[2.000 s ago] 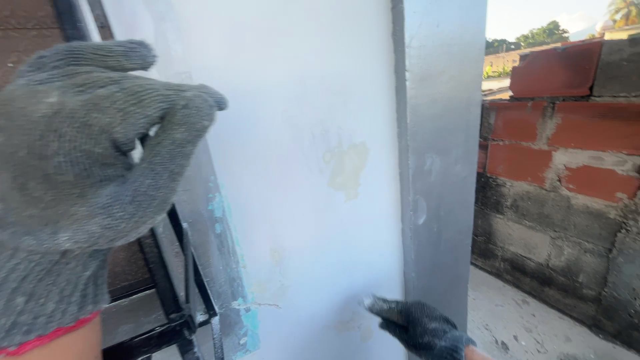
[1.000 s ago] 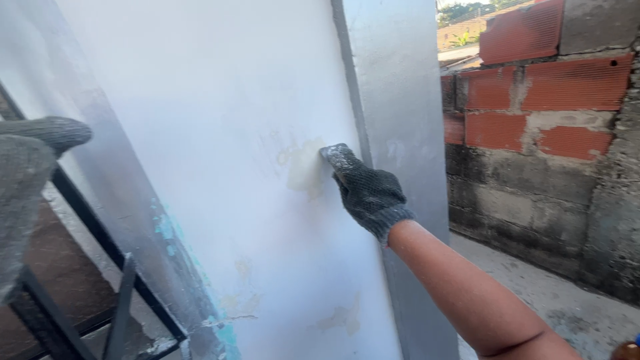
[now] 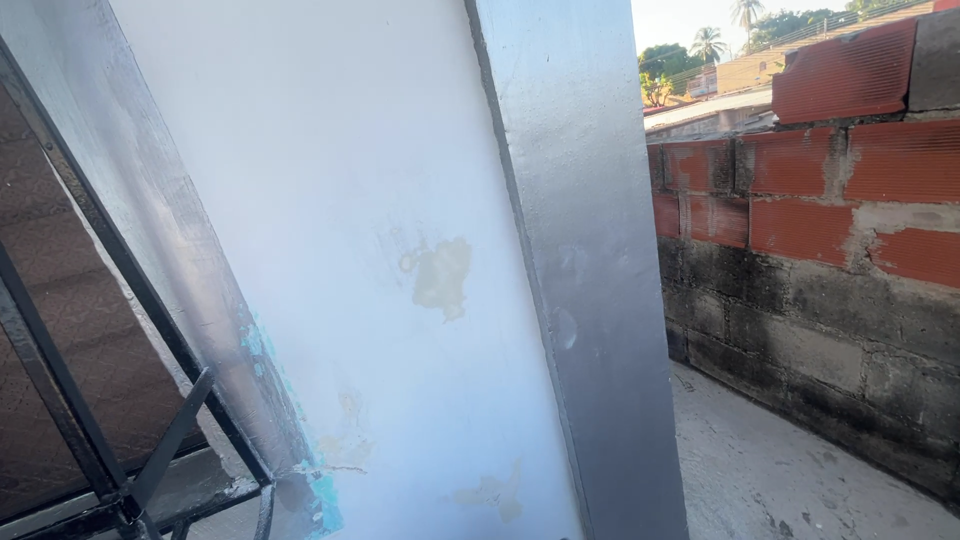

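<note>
Neither of my hands shows in the head view now. The white painted wall [image 3: 337, 187] fills the middle. On it, a beige bare patch [image 3: 442, 277] lies right of centre, with a smaller one [image 3: 495, 495] near the bottom edge. Faint beige marks [image 3: 349, 446] and a short crack [image 3: 341, 469] are at the lower left of the wall. Turquoise paint [image 3: 326, 499] shows where the silver-grey band beside the window has flaked.
A black metal window grille [image 3: 112, 225] stands at the left. Right of the white wall rises a silver-grey pillar [image 3: 600, 262]. Beyond it are a red clay block and grey concrete block wall [image 3: 802, 225] and a concrete floor [image 3: 750, 457].
Both gloved hands have gone out of view. One second ago my right hand held a small tool against the larger beige patch, and my left was at the left edge.
</note>
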